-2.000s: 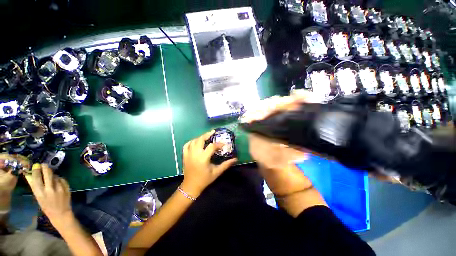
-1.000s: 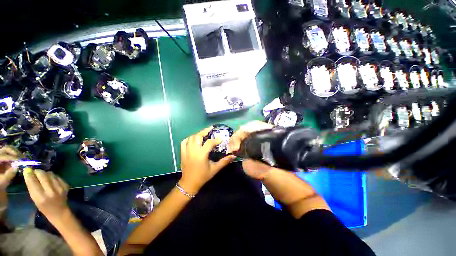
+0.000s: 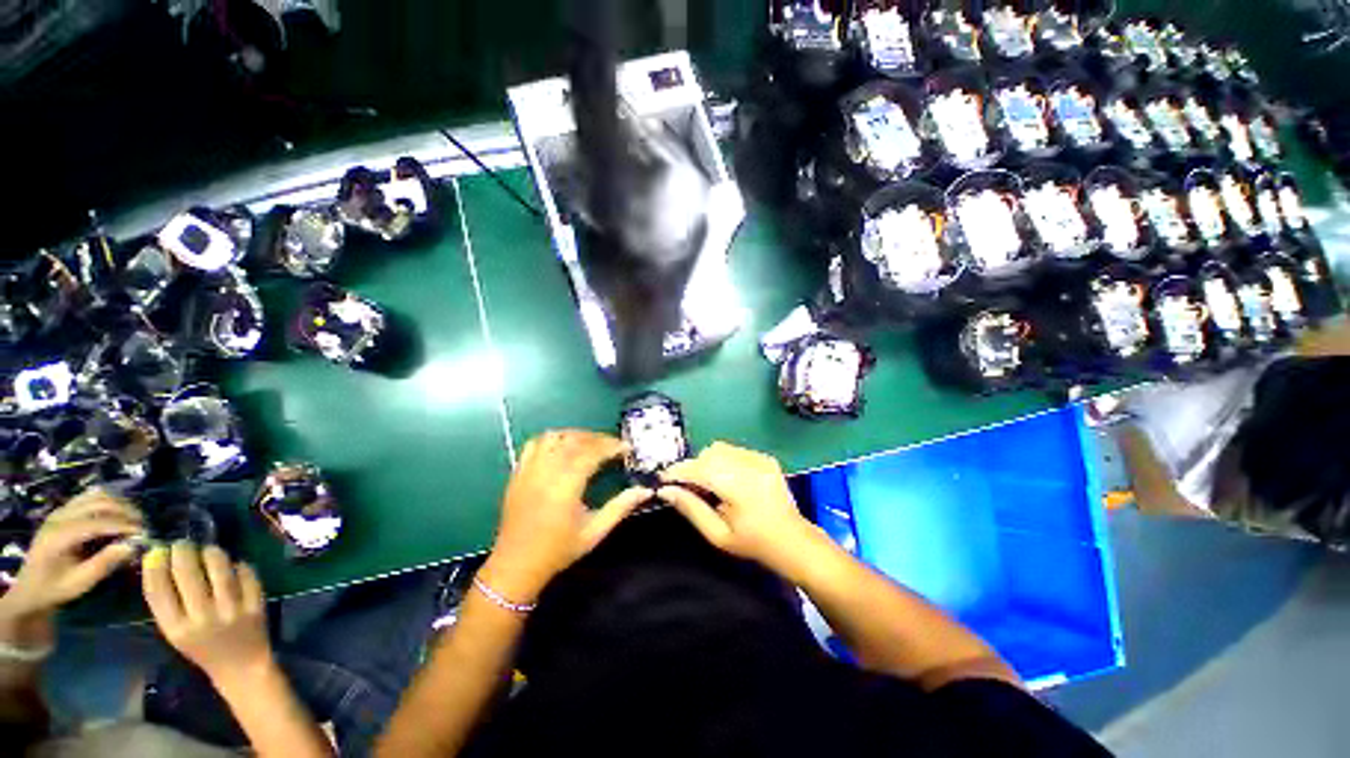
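Note:
A housing sub-assembly point(image 3: 653, 434), black with a silver-white centre, is at the bench edge in front of me. My left hand point(image 3: 563, 504) is at its left and lower side, fingertips on its edge. My right hand point(image 3: 736, 501) is at its lower right, thumb and fingertips meeting my left thumb at the near edge. The power driver point(image 3: 640, 222) hangs blurred over the screw feeder point(image 3: 595, 322), away from my hands. Screws are too small to tell.
Waiting units point(image 3: 188, 422) cluster at the left. A set-down unit point(image 3: 823, 373) sits right of the feeder beside a small white piece point(image 3: 789, 329). Grouped units point(image 3: 988, 225) stand in rows at far right. A blue bin point(image 3: 977, 533) is below the edge. Another person's hands point(image 3: 212, 604) work at left.
My right hand has let go of the driver, which now hangs over the feeder. Both hands are now at the near side of the sub-assembly. A person's head shows at the right.

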